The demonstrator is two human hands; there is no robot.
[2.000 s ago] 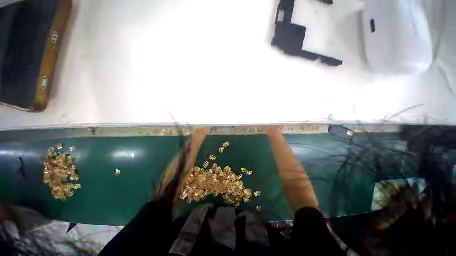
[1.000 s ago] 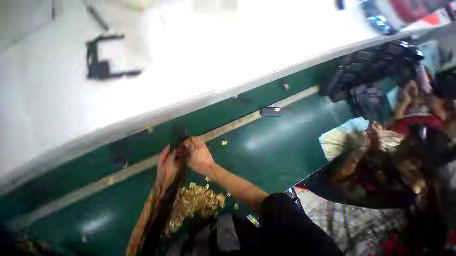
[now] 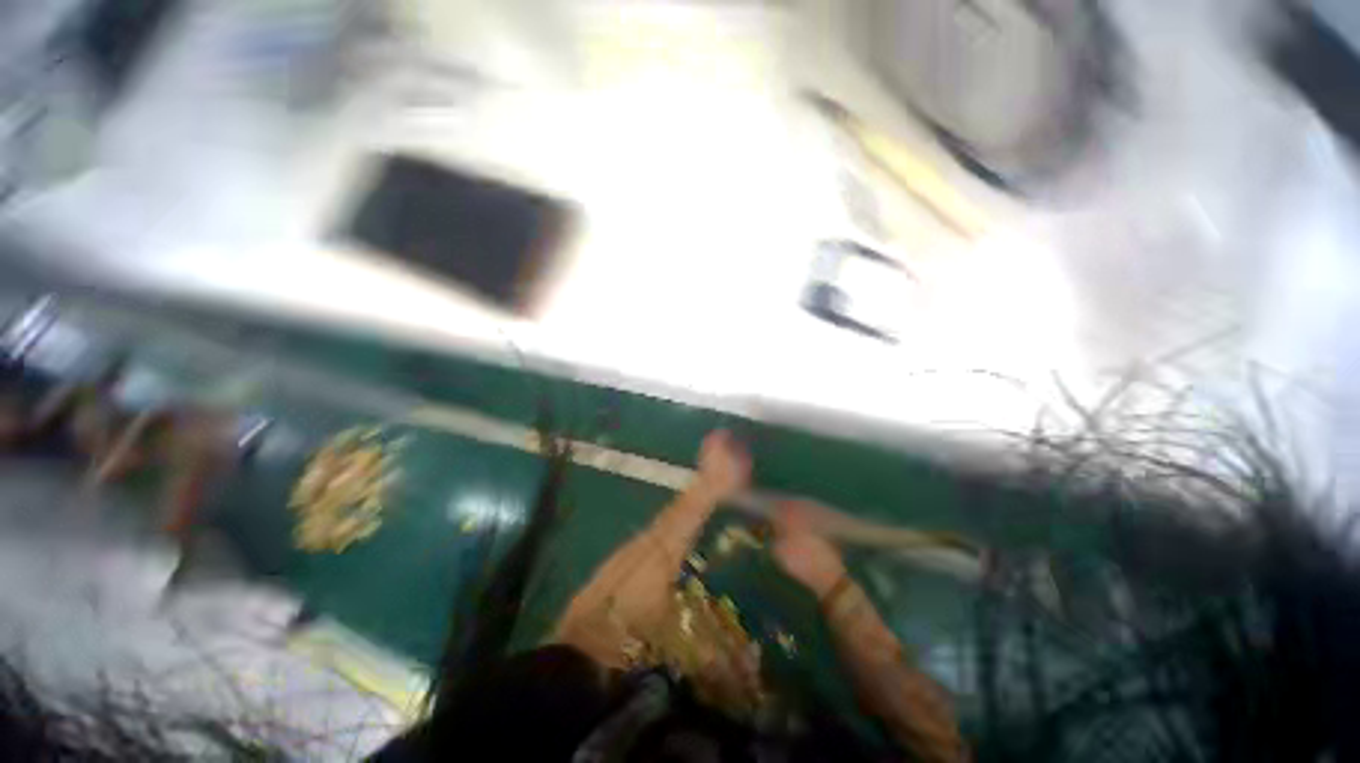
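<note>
The frame is strongly blurred. My left hand (image 3: 722, 468) reaches over the green belt (image 3: 582, 514) to the pale divider strip (image 3: 634, 467). My right hand (image 3: 807, 546) is just right of it, lower, over the belt, with a narrow space between the hands. I cannot tell whether either hand holds anything. A heap of small gold metal pieces (image 3: 713, 644) lies on the belt between my forearms, partly hidden by the left one.
A second gold heap (image 3: 345, 489) lies on the belt at left. On the white shelf (image 3: 656, 298) are a smartphone (image 3: 455, 224) and a dark bracket (image 3: 861, 289). Blurred parts of a neighbouring person (image 3: 164, 462) show at the left edge. Dark hair strands cover the right side.
The view has swung left, bringing the phone and left heap back in. My hands, together at the strip one second ago, now show slightly apart.
</note>
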